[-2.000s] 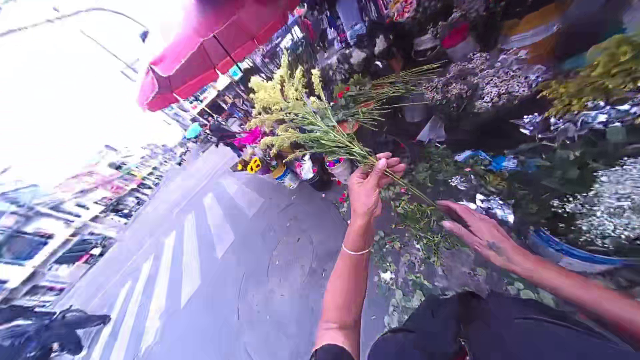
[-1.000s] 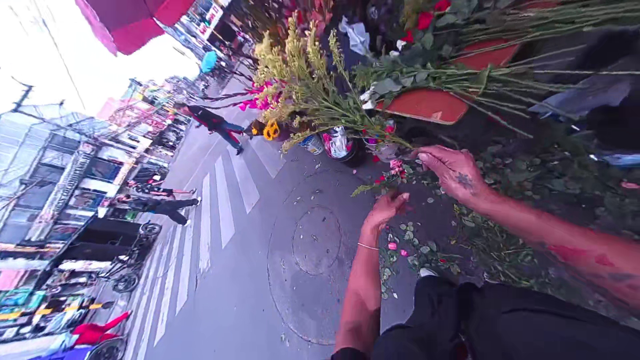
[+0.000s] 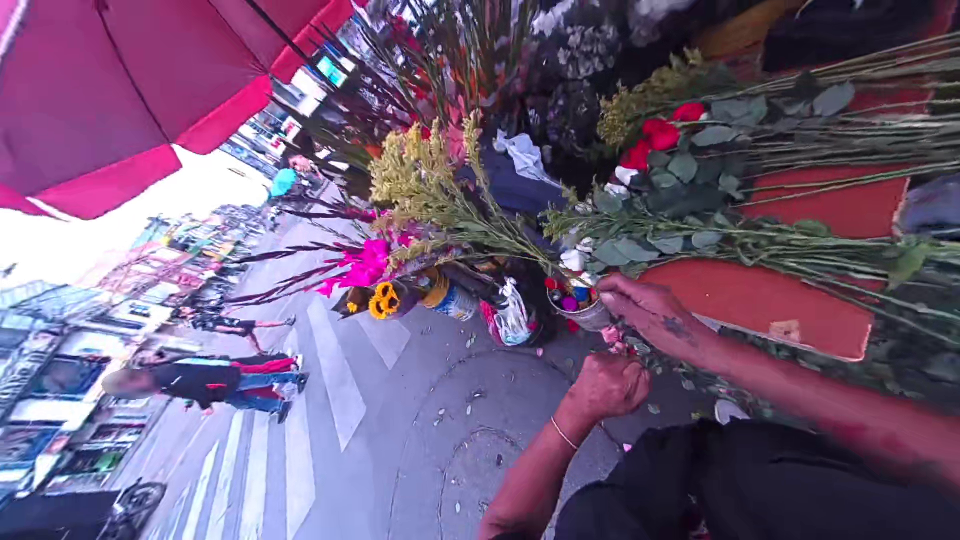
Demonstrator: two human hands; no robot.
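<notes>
My left hand [image 3: 611, 382], with a thin bracelet at the wrist, is curled into a loose fist beside a small pink flower [image 3: 613, 337]. Whether its fingers hold anything is hidden. My right hand [image 3: 641, 304] has its fingertips bent down at the rim of a small container [image 3: 583, 311] of colourful small items. Long stems with feathery yellow flowers [image 3: 420, 180] slant down toward those fingertips; I cannot tell whether they are gripped. Red roses [image 3: 660, 135] and leafy green stems [image 3: 757, 244] lie to the right, across a reddish-orange board [image 3: 757, 304].
Magenta flowers [image 3: 367, 262], sunflowers [image 3: 384, 300] and a plastic-wrapped bucket [image 3: 512, 315] stand by the pavement. A pink umbrella [image 3: 142, 90] hangs at upper left. People [image 3: 225, 379] are on the street near a crosswalk [image 3: 300, 457]. Leaves and petals litter the ground.
Two seconds ago my left hand was around the yellow-flower stems; now it is curled below my right hand, away from them. The view has shifted strongly, showing more of the roses and board.
</notes>
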